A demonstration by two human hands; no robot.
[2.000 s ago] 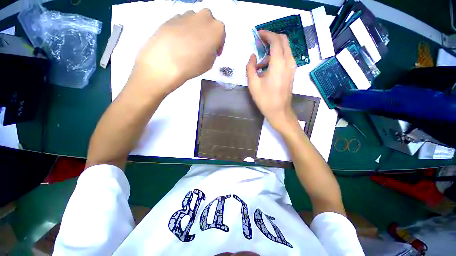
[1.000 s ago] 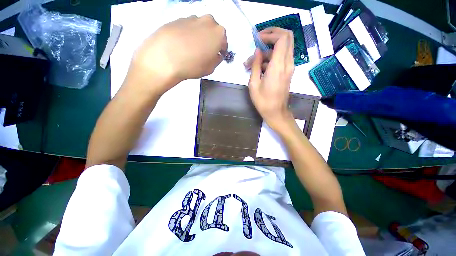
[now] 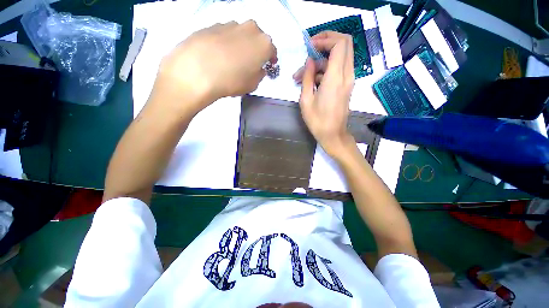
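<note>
My left hand is knuckles up over the white sheet, its fingertips hidden at a small pile of silvery-dark screws. I cannot tell whether it grips anything. My right hand pinches the edge of a clear plastic bag, which spreads left towards the screws. A brown-grey rectangle lies below my hands on the sheet. A green circuit board lies partly behind my right fingers.
A blue electric screwdriver hangs at right, its dark tip over the rectangle's right edge. A board stack with white strips is at upper right. A crumpled plastic bag lies left, and yellow-orange loops lie on the green bench.
The screw pile now sits higher on the sheet, against my left fingertips. My right hand has closed on the bag's edge. The screwdriver has swung left, its tip nearer my right wrist.
</note>
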